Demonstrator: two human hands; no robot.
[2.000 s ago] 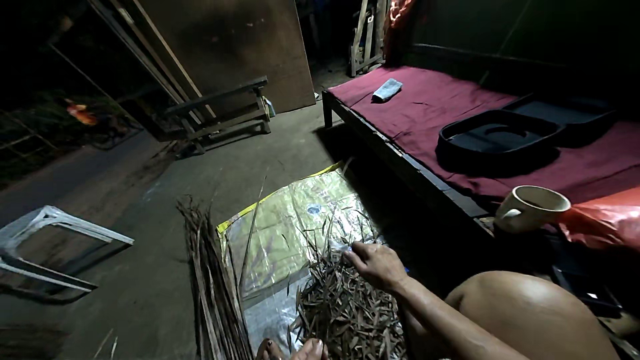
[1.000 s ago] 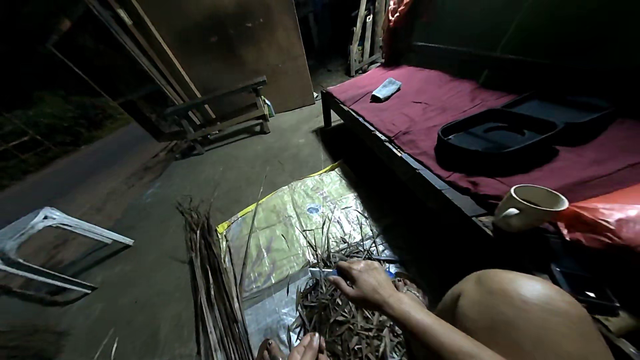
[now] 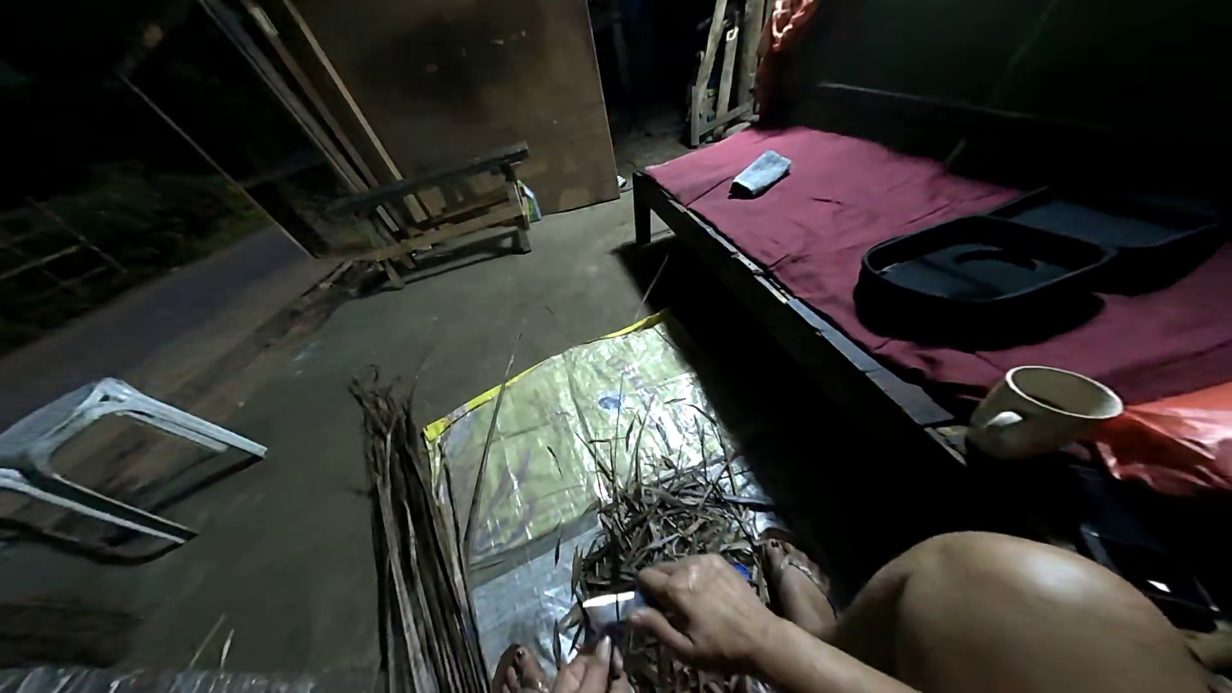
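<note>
My right hand (image 3: 707, 611) is closed around a small knife (image 3: 612, 603); its bright blade points left and a bit of blue shows behind the fingers. Just below the blade, my left hand (image 3: 592, 672) pinches dark dry leaf strips, partly cut off by the bottom edge. Under and beyond the hands lies a heap of short cut dry leaf pieces (image 3: 674, 520) on a flattened plastic sack (image 3: 539, 443) with a yellow edge. A bundle of long dry leaf strips (image 3: 409, 539) lies along the sack's left side. My feet flank the heap.
A low bench (image 3: 828, 337) with a maroon cloth (image 3: 818, 221) runs along the right, bearing a folded light-blue cloth (image 3: 761, 174) and a black open case (image 3: 982, 274). A mug (image 3: 1044, 414) stands near my knee beside red plastic (image 3: 1174, 438). A white plastic stool (image 3: 115, 414) is at left.
My right hand with the knife has moved down and toward my left hand, off the upper part of the heap. A passing orange shape on the road at far left is gone.
</note>
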